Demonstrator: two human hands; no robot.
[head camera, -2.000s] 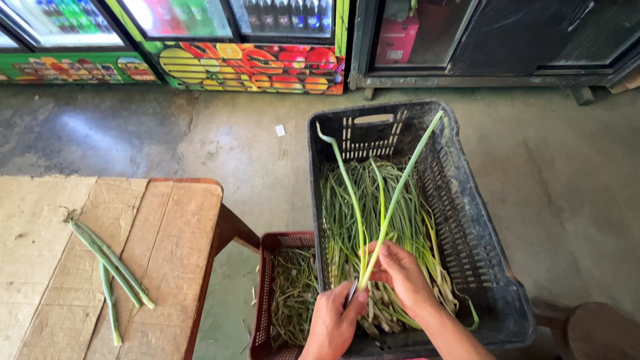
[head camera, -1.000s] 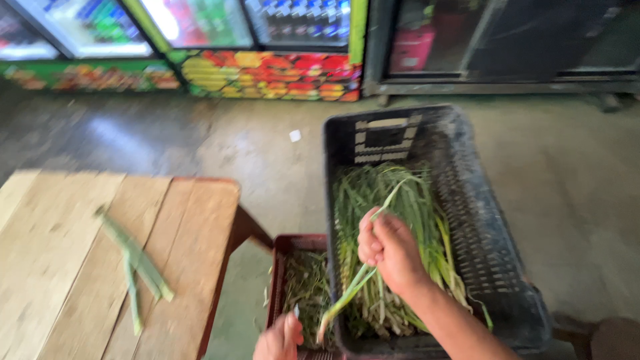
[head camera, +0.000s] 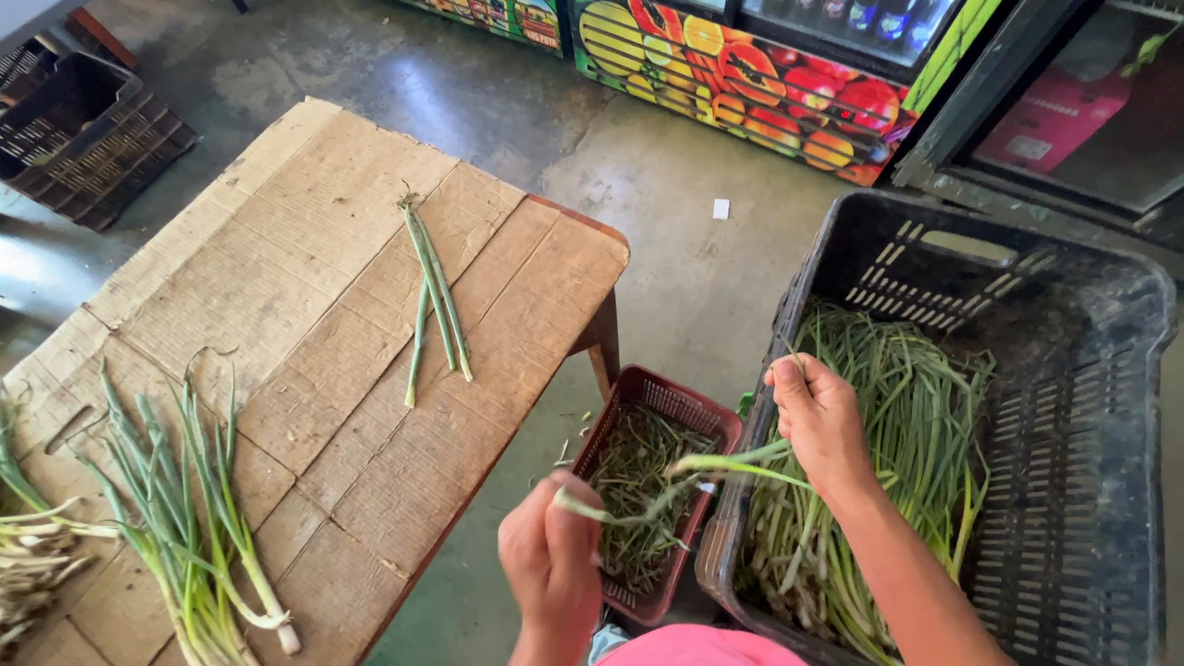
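My left hand (head camera: 553, 560) is curled and blurred above the edge of a small red plastic crate (head camera: 731, 421) of trimmings. A limp green leaf (head camera: 629, 516) crosses its fingers; whether they grip it is unclear. My right hand (head camera: 821, 421) pinches a green onion (head camera: 731, 462), whose pale end points left over the small crate. Below that hand, a heap of green onions (head camera: 888, 407) fills part of a large black plastic crate (head camera: 999, 217). On the cardboard-covered table (head camera: 324, 324) lie a few green onion stalks (head camera: 430, 287) and a larger bunch of green onions (head camera: 190, 518).
More green onions (head camera: 37, 546) lie at the table's left edge. Another black plastic crate (head camera: 111, 157) stands on the floor at upper left. Drinks coolers (head camera: 740, 83) line the back, and a dark cabinet (head camera: 1045, 111) is at upper right. A white scrap (head camera: 721, 209) lies on the floor.
The view has swung left, showing more of the table. My hands were together over the black crate two seconds back; now they are apart, the left one nearer the table.
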